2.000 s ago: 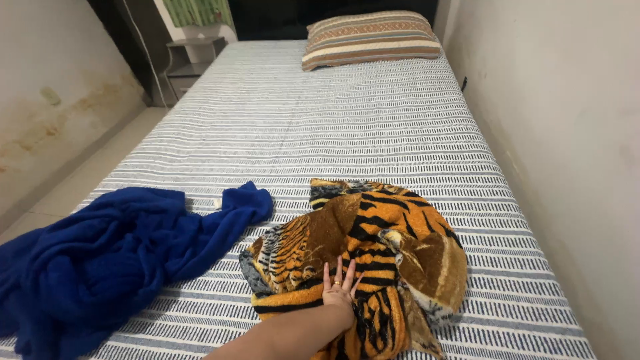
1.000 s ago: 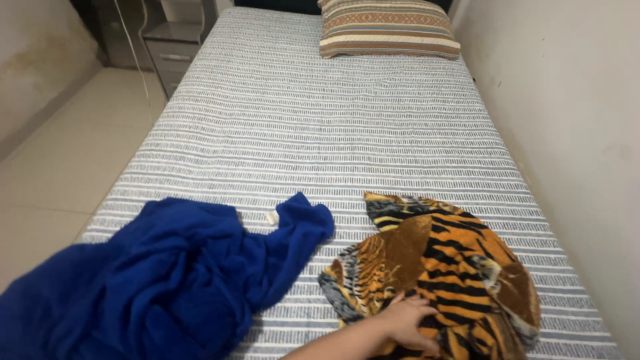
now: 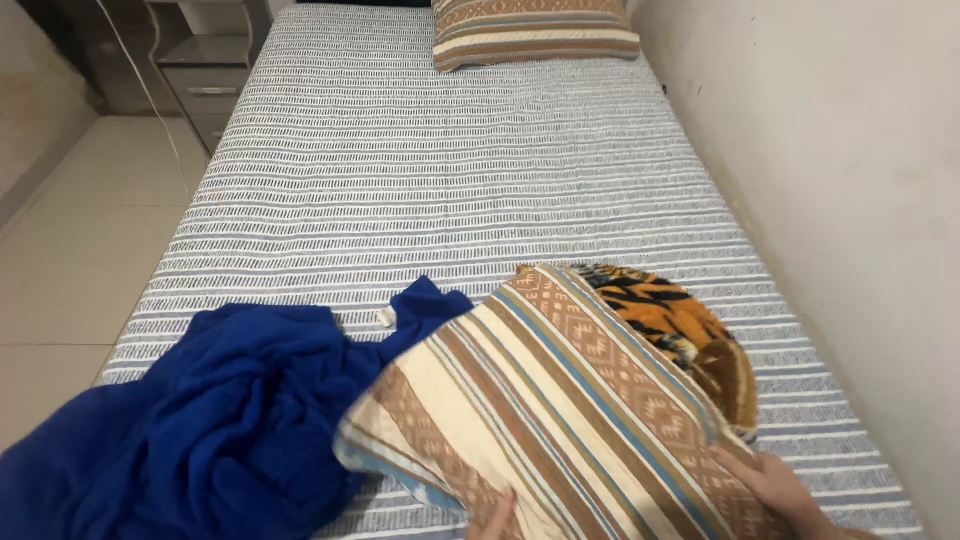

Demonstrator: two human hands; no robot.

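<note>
Both hands hold a striped pillow or pillowcase (image 3: 540, 397) in cream, brown and blue, tilted over the near part of the bed. My left hand (image 3: 495, 519) grips its lower edge, with only some fingers in view at the bottom. On its right edge, my right hand (image 3: 772, 487) has the thumb side showing and the other fingers hidden beneath. Behind the striped cloth lies a tiger-print plush blanket (image 3: 667, 315), partly covered. A crumpled blue blanket (image 3: 247, 420) with a small white tag lies on the left, next to the striped piece.
The bed has a striped grey and white sheet (image 3: 465, 172). A second striped pillow (image 3: 536, 34) lies at its head. A wall (image 3: 832, 187) runs along the right side. On the left stand a grey nightstand (image 3: 210, 90) and a hanging white cable (image 3: 146, 90) above the tiled floor (image 3: 97, 262).
A striped pillow or pillowcase has come into view in both hands, over the tiger-print blanket. One hand was pressing on that blanket before; now both hands are in view.
</note>
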